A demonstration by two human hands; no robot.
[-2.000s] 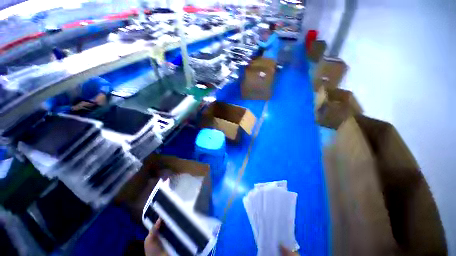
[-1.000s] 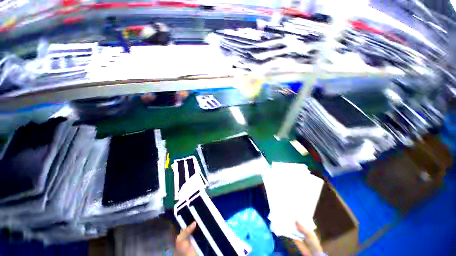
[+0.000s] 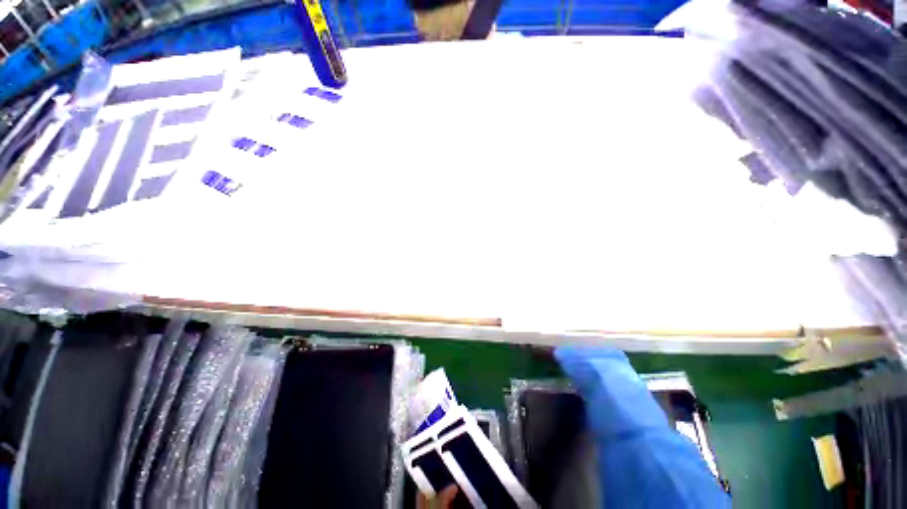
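Observation:
My left hand (image 3: 438, 496), cut off by the bottom edge, holds a strip sheet (image 3: 465, 459) with long black strips on white. A smaller white sheet with blue-purple marks (image 3: 434, 403) shows just above it. My right arm, in a blue sleeve (image 3: 636, 427), reaches forward over a black panel (image 3: 552, 437). Its hand is hidden at or under the shelf edge, so its grip does not show. Another black panel (image 3: 328, 427) lies on padding to the left of my left hand.
The white shelf (image 3: 537, 199) spans the view, with strip sheets (image 3: 124, 149), small blue-purple labels (image 3: 221, 183) and a blue-and-yellow tool (image 3: 323, 45). Stacked panels with silvery padding (image 3: 189, 427) stand at left. A yellow-and-white pad (image 3: 827, 461) lies on the green bench at right.
The view has moved up close to the bench and shelf. The white sheets from my right hand no longer show, and the right arm now reaches forward. My left hand still holds the strip sheet.

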